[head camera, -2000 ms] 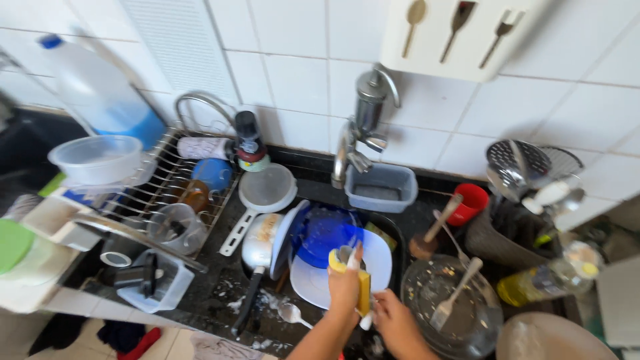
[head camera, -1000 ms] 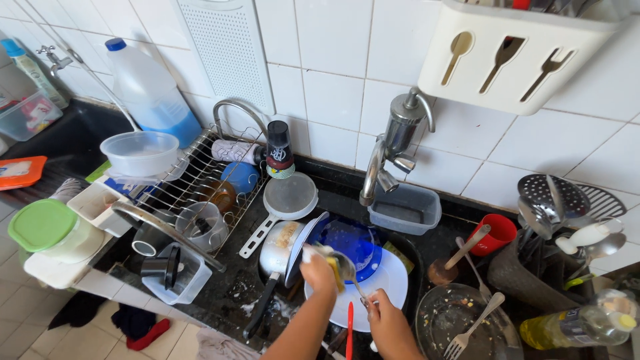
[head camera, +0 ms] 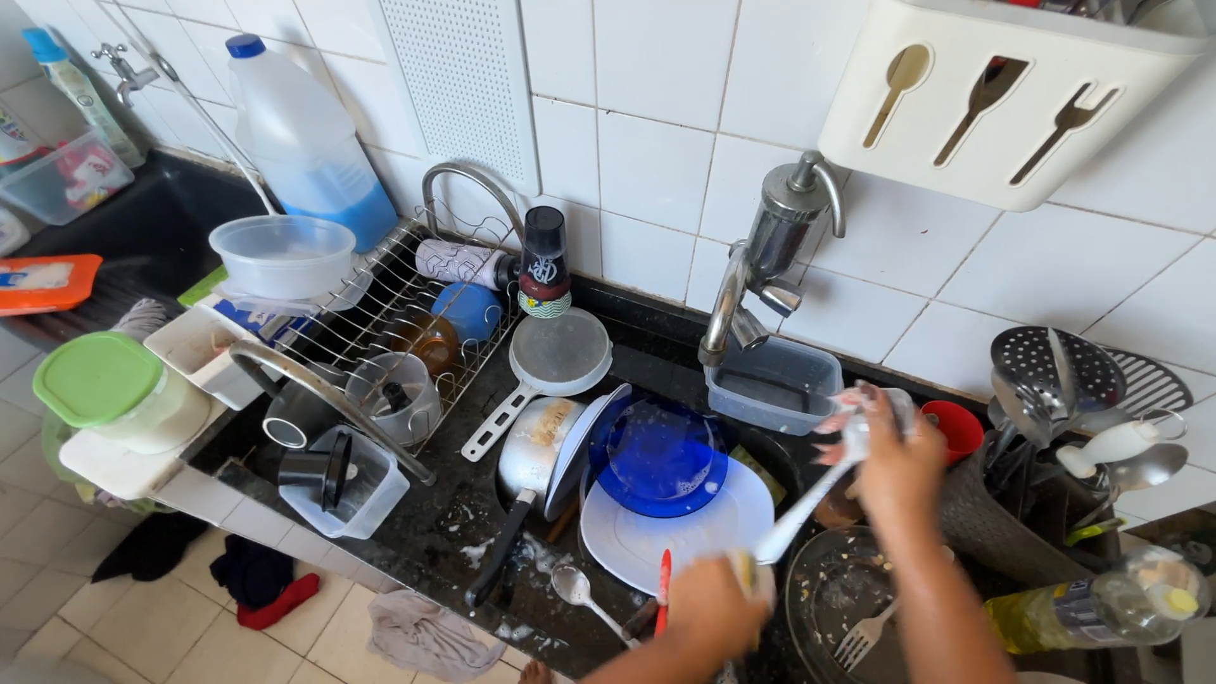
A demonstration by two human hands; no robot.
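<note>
My right hand is shut on one end of a long, pale spoon-like utensil, raised in front of a clear plastic container. Lower down, my left hand is closed around a blurred yellowish sponge at the utensil's other end. Behind and left of my left hand lie a white plate and a blue glass plate. A red-handled utensil and a metal spoon are beside my left hand. Below my right wrist, a fork rests in a dark, food-specked pan.
A metal faucet rises behind the plates. A saucepan leans left of them, its handle pointing forward. Further left is a wire dish rack. An oil bottle, a red cup and a utensil holder stand at right.
My hands, close together over the white plate one second ago, are now apart, with the right one raised toward the clear container and the left one lower.
</note>
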